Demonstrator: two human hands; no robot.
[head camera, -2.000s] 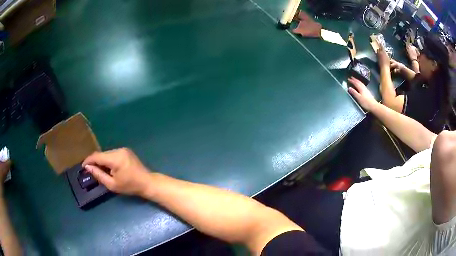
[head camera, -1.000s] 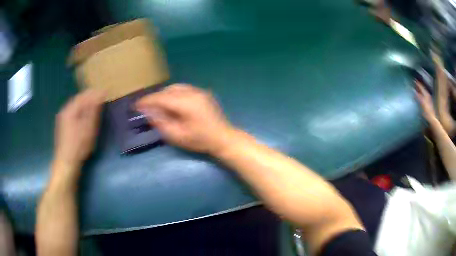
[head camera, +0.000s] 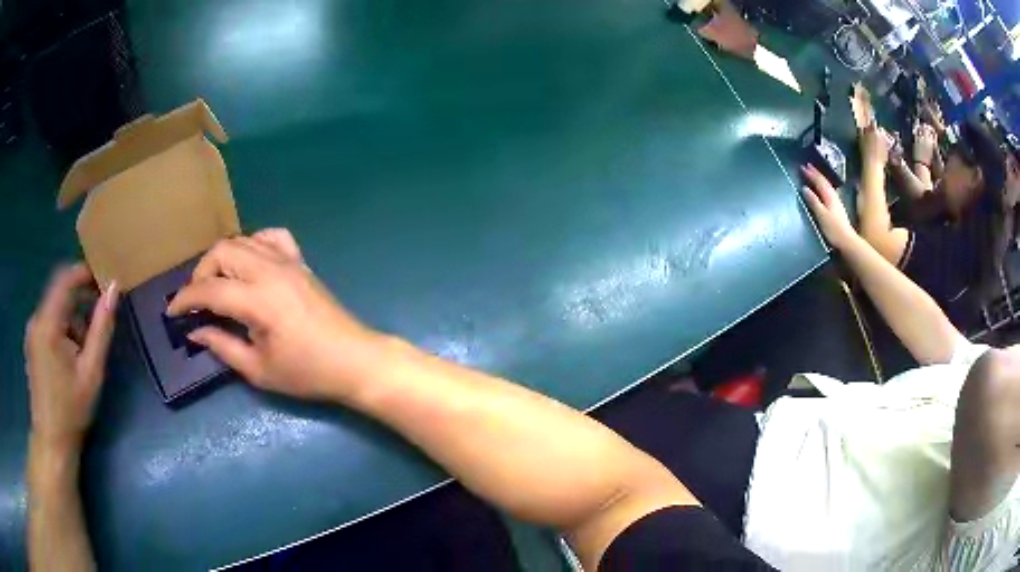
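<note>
The retail box (head camera: 157, 212) stands on the table at the left with its brown lid raised. The black foam insert (head camera: 162, 355) fills its base. A small black electronic device (head camera: 182, 332) sits at the insert's cut-out, partly hidden by my right hand. My right hand (head camera: 268, 318) is over the insert with thumb and fingers at the device; whether it grips the device is hard to tell. My left hand (head camera: 69, 346) is at the box's left side, thumb and fingers apart, fingertips near the lid's hinge.
The dark green table (head camera: 447, 168) curves along its near edge. A tall black stack (head camera: 78, 78) stands at the upper left. At the right, people sit along the table; one person's hand (head camera: 828, 207) rests by a black item. A white paper (head camera: 776, 67) lies at the upper right.
My left hand has come in beside the box. My right hand is still over the insert, its fingers now lower around the device. The view has shifted between frames.
</note>
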